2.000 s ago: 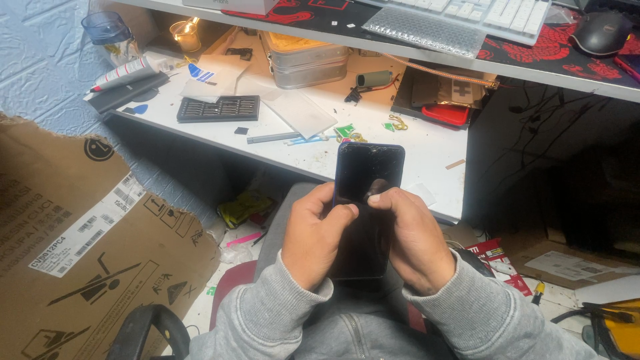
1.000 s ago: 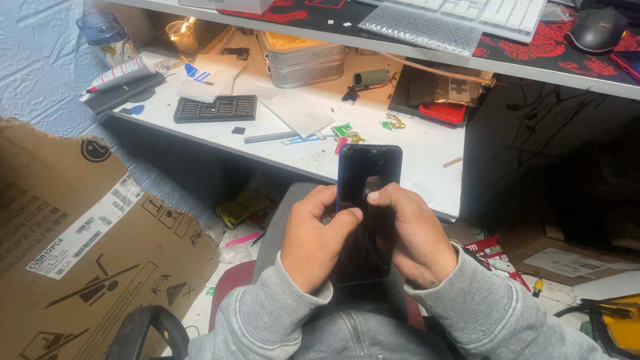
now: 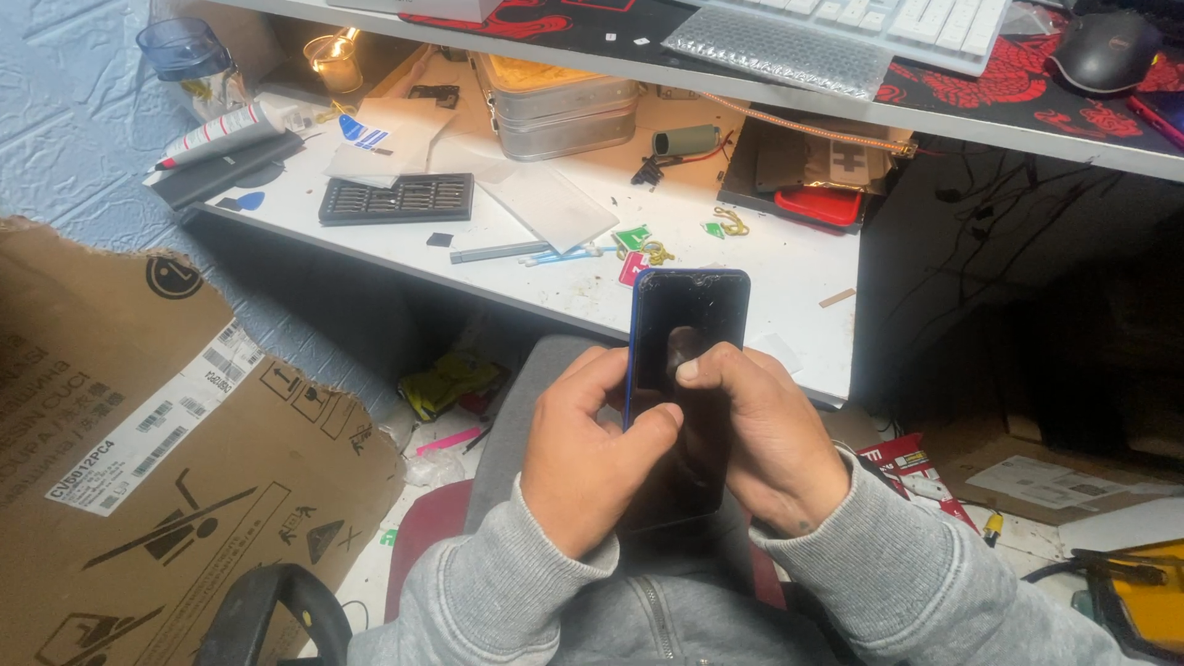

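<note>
A smartphone (image 3: 698,314) with a dark screen, a blue edge and cracks near its top stands upright between my two hands over my lap. My left hand (image 3: 587,439) grips its left edge, thumb over the lower screen. Gripping the right edge is my right hand (image 3: 772,430), its thumb touching the glass around the middle. The phone's top end overlaps the front edge of a white lower shelf (image 3: 573,287). Fingers behind the phone are hidden.
The shelf holds a screwdriver bit set (image 3: 398,199), a metal case (image 3: 560,111), cotton swabs (image 3: 564,256) and a green cylinder (image 3: 684,140). Above it are a keyboard (image 3: 888,18) and mouse (image 3: 1105,51). A large cardboard sheet (image 3: 176,444) leans at left, beside a chair armrest (image 3: 277,601).
</note>
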